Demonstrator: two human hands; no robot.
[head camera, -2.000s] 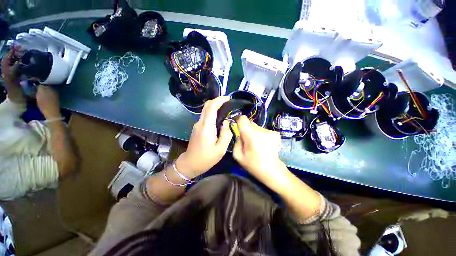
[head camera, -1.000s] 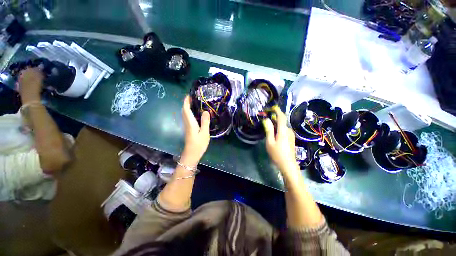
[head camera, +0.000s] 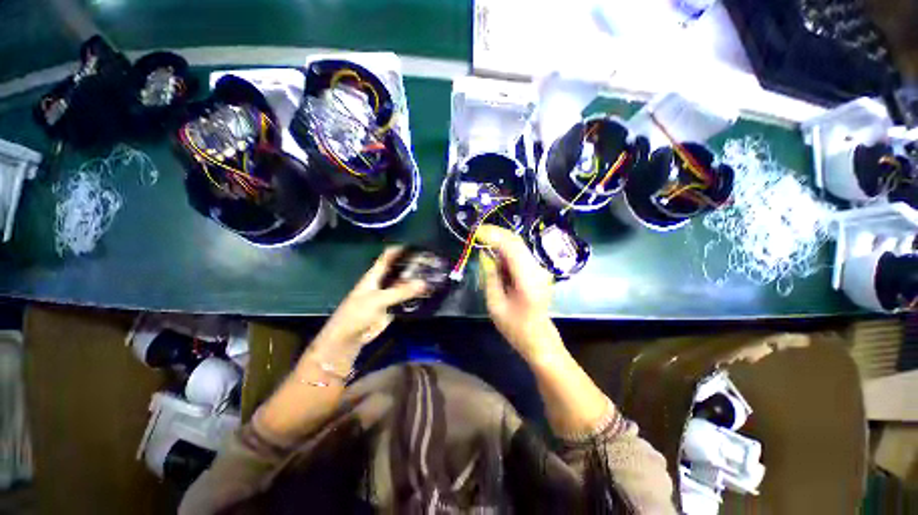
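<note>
My left hand (head camera: 367, 302) holds a black camera module (head camera: 423, 276), slightly blurred, at the bench's front edge. My right hand (head camera: 515, 284) is beside it, its fingers on the wire leads (head camera: 483, 223) that come out of an open camera housing (head camera: 488, 191). A small white connector plug (head camera: 457, 274) hangs at the wire ends, near the module and apart from it as far as I can see. A yellow thing, tool or wire, shows at my right fingers. The housing stands open end up with its white bracket behind.
Two wired cameras (head camera: 352, 151) stand left of the housing, two open housings (head camera: 589, 161) right. A spare module (head camera: 560, 248) lies beside my right hand. Thin translucent loops (head camera: 770, 216) lie right and left. Dark modules (head camera: 161, 80) lie far left. Boxes (head camera: 795, 402) with cameras are below.
My hands have left the two wired cameras, now further left in view. My left hand has taken a black module, my right hand the wires of another housing. The view has shifted right.
</note>
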